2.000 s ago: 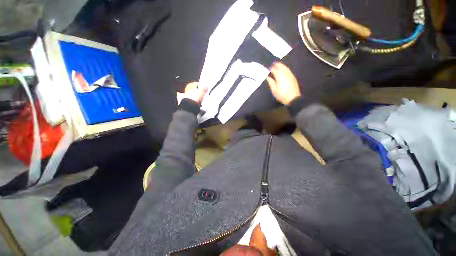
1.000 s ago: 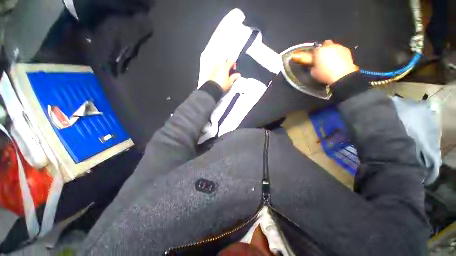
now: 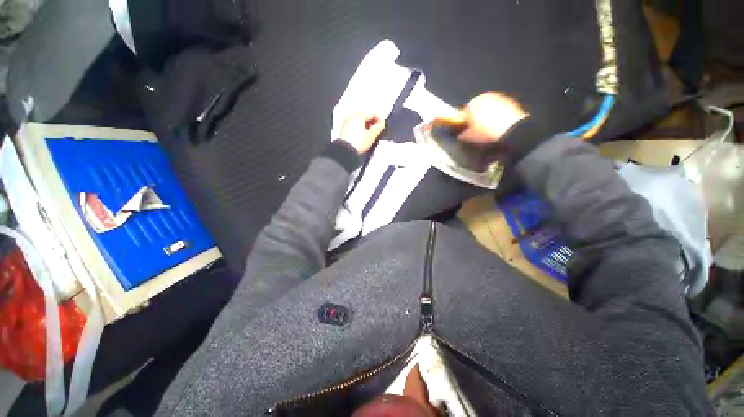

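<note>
A white-and-black panel [image 3: 401,177] lies on the black ironing table [image 3: 310,49], its near end by the wearer's front. My left hand [image 3: 359,131] rests on the panel's left part, fingers bent; whether it pinches the cloth cannot be told. My right hand [image 3: 492,118], slightly blurred, is closed on the wooden handle of the steam iron [image 3: 477,173]. The iron's tip points left and lies over the panel's right edge near the black inset. The hand hides much of the handle.
Black cloth [image 3: 208,85] lies at the table's upper left. A blue-and-white box [image 3: 130,204] stands at the left. The blue hose [image 3: 594,122] runs up from the iron's side at the right. A blue crate [image 3: 534,232] and light grey panels [image 3: 665,212] are at the lower right.
My right hand left the panel, took hold of the iron and moved it left onto the panel's edge. My left hand moved from the panel's lower left edge up onto its surface.
</note>
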